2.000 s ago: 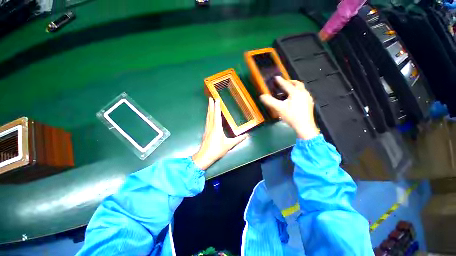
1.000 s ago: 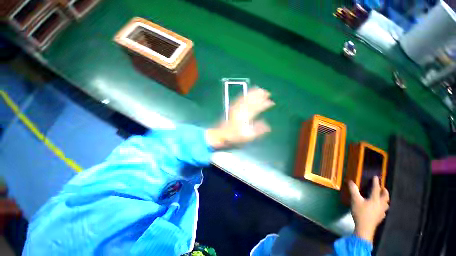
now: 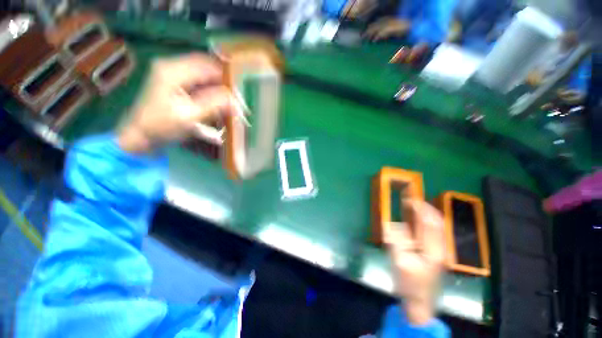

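Note:
My left hand [image 3: 175, 99], blurred, grips a brown frame fixture with a pale rim [image 3: 263, 125], raised above the bench; green shows through its window. My right hand [image 3: 417, 254] is blurred at the near side of the stack of empty frames [image 3: 377, 211]; whether its fingers grip the stack is unclear. The stack of loaded frames [image 3: 485, 254] stands just right of it, dark and glossy on top. The clear plate with white border [image 3: 285, 170] lies alone on the green bench between my hands.
Several brown frame stacks [image 3: 39, 82] stand at the far left. A black compartment tray [image 3: 521, 244] lies right of the loaded stack. A pink sleeve [image 3: 577, 193] reaches in at the right edge. Another person in blue and white objects are across the bench.
My left hand has moved left from the clear plate and now holds up a pale-rimmed frame. My right hand has shifted from the loaded stack to the empty-frame stack. The view has turned.

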